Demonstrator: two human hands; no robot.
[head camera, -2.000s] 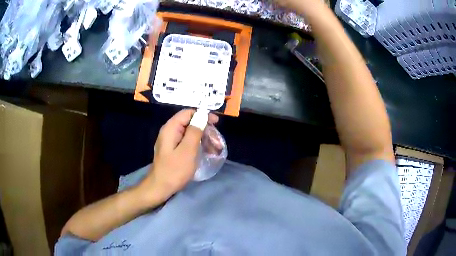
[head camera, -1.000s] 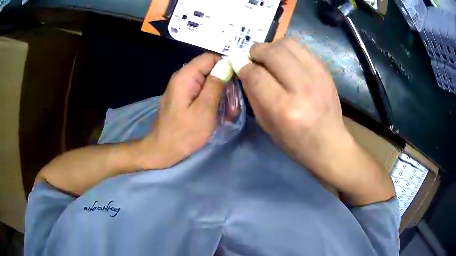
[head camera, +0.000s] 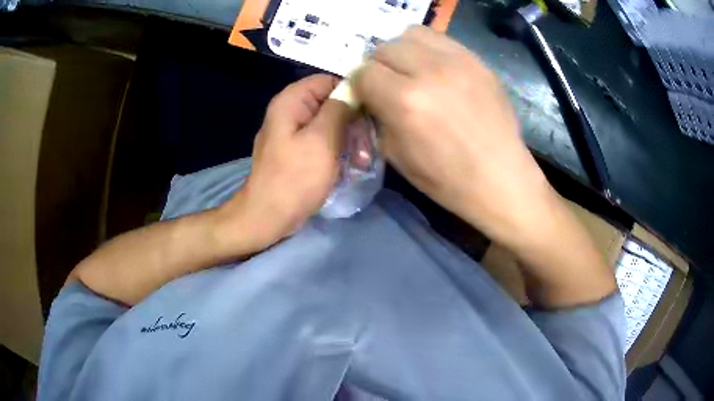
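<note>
The white slotted housing (head camera: 329, 31) sits in the orange fixture (head camera: 249, 25) at the top centre, cut off by the frame's upper edge. My left hand (head camera: 293, 157) is at the housing's near edge and holds a bagged component; its clear bag (head camera: 344, 192) hangs below the fingers. A pale finger cot (head camera: 343, 92) covers my left thumb. My right hand (head camera: 438, 110) is against the left fingertips, over the housing's near right corner, fingers bent together. The component's end and anything between the right fingertips are hidden.
A mallet (head camera: 575, 113) lies on the dark bench (head camera: 501, 86) to the right of the fixture. Grey perforated baskets (head camera: 689, 86) stand at the upper right. Cardboard cartons stand at left (head camera: 23, 188) and lower right (head camera: 587, 235), the right one holding white pieces (head camera: 643, 286).
My right hand has come back from the parts tray to meet my left hand at the housing, and has since shifted slightly up. The view has tilted down towards my lap.
</note>
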